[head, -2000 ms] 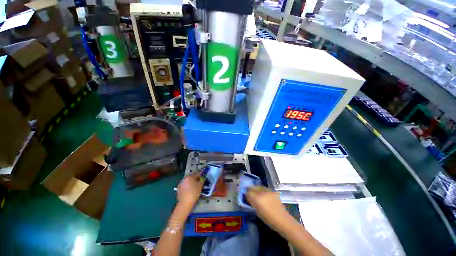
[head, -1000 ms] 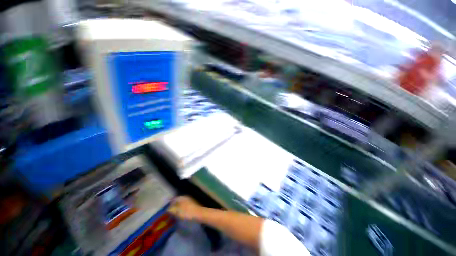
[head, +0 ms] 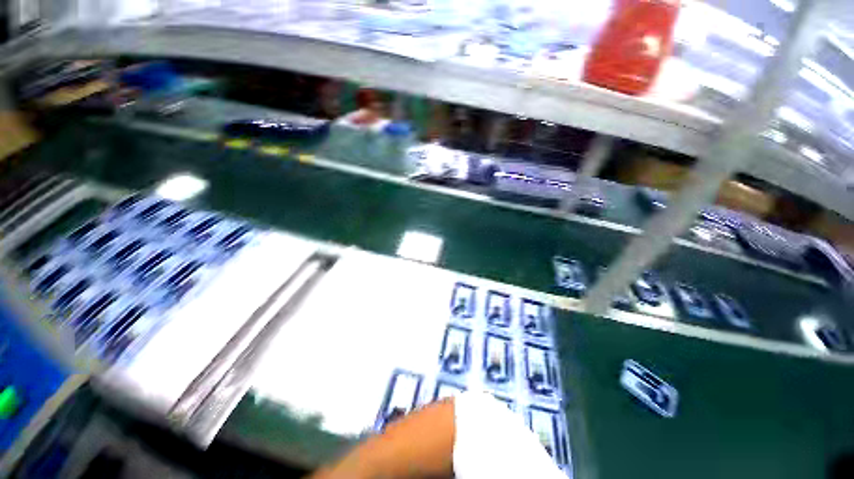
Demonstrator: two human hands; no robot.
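Note:
Several frame-like white and dark panels [head: 498, 358] lie in rows on the right part of a large white sheet [head: 328, 332]. A single loose panel [head: 648, 388] lies on the green bench to the right of the sheet. A bare forearm with a white sleeve enters at the bottom centre and covers the lower panels; it appears to be my right arm. Its hand is cut off by the bottom edge, so what it holds is hidden. My left hand is out of the picture.
Another sheet of panels [head: 140, 271] lies at left, beside the stacked sheets. The dark green conveyor [head: 365, 210] runs behind, with loose panels [head: 693, 299] at right. A slanting post [head: 698, 187] and a white shelf with a red container [head: 632, 47] stand above.
The view has swung right, from the press to the sheets and conveyor. Two seconds ago each hand held a panel; now both hands are out of the picture.

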